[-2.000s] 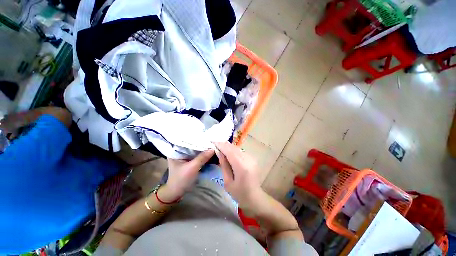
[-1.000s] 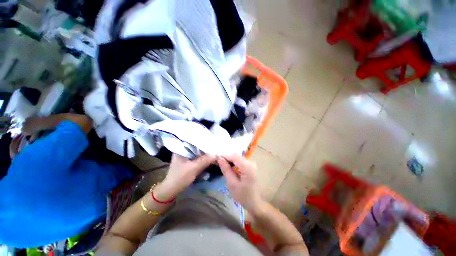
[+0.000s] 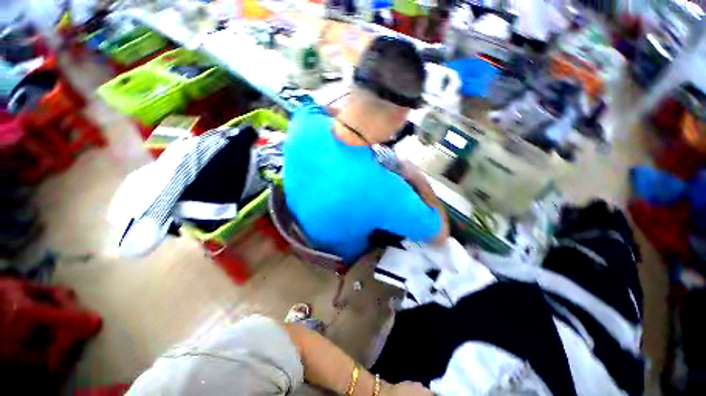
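The large black-and-white garment pile (image 3: 495,317) fills the lower right of the view, with black panels and white bands. My left hand (image 3: 409,389) is at the bottom edge, mostly cut off, beside the white cloth at the pile's near side. Its fingers do not show, so its hold cannot be told. Gold and red bracelets show on that wrist. My right hand is out of the picture. The picture is blurred.
A person in a blue top (image 3: 341,186) sits ahead at a sewing machine (image 3: 495,166). Green baskets (image 3: 147,97) stand at the left; striped and black cloth (image 3: 178,186) hangs over one. Red stools stand at the far left.
The view has swung left and up, onto the seated person and the baskets. The hands, earlier together at the white cloth's edge, have dropped low; only part of the left shows.
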